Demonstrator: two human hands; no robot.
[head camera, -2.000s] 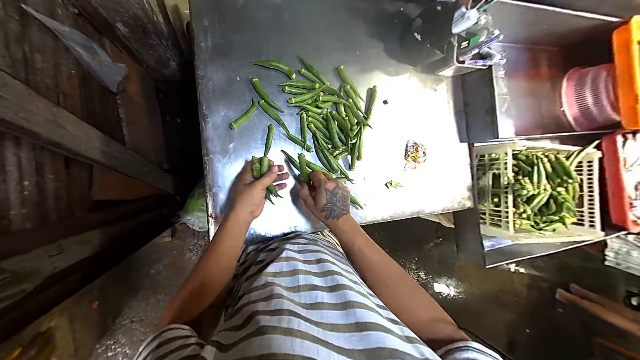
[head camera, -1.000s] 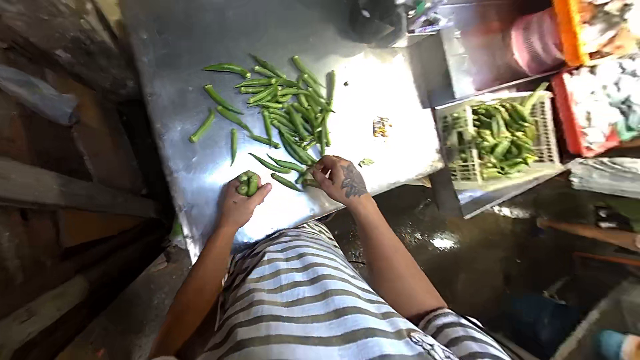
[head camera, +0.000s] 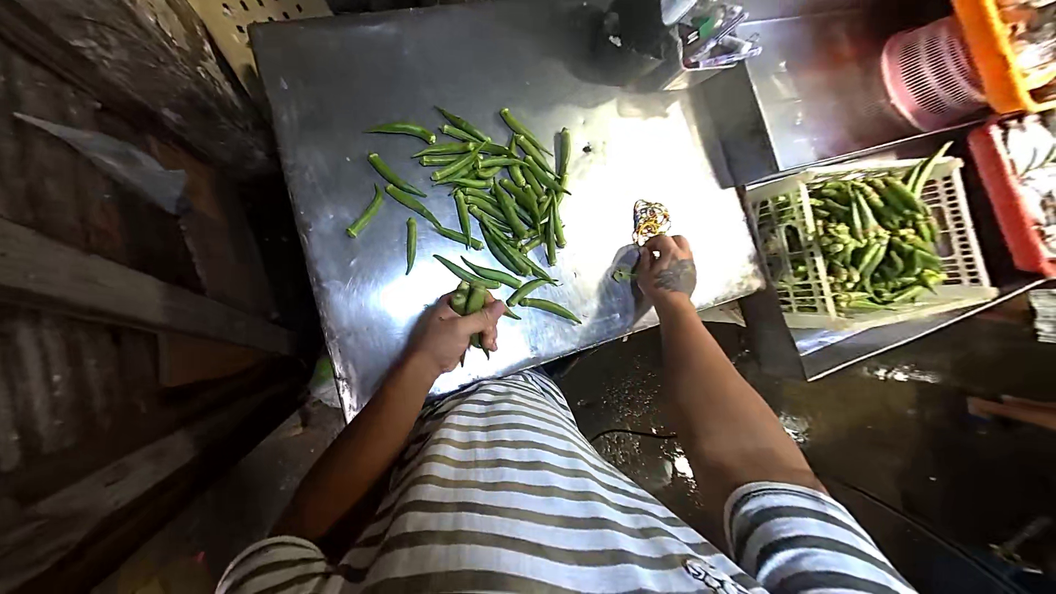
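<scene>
My left hand (head camera: 456, 330) is closed around a small bundle of okra pods (head camera: 472, 304) near the front edge of the metal table (head camera: 371, 74). My right hand (head camera: 667, 268) is at the near side of a small heap of rubber bands (head camera: 650, 219), its fingertips touching them; whether it grips one cannot be told. A small green scrap (head camera: 622, 275) lies just left of that hand. The loose okra pile (head camera: 503, 190) spreads over the middle of the table, with several single pods around it and a few close to my left hand.
A white plastic basket of okra (head camera: 982, 239) stands right of the table on a metal surface. Beyond it are a pink basket (head camera: 936, 74), an orange crate (head camera: 990, 54) and a red crate (head camera: 1011, 198). A dark container (head camera: 635, 45) stands at the table's far edge.
My right hand has moved right, from the loose pods to the rubber bands. My left hand still holds okra near the front edge. The view has shifted.
</scene>
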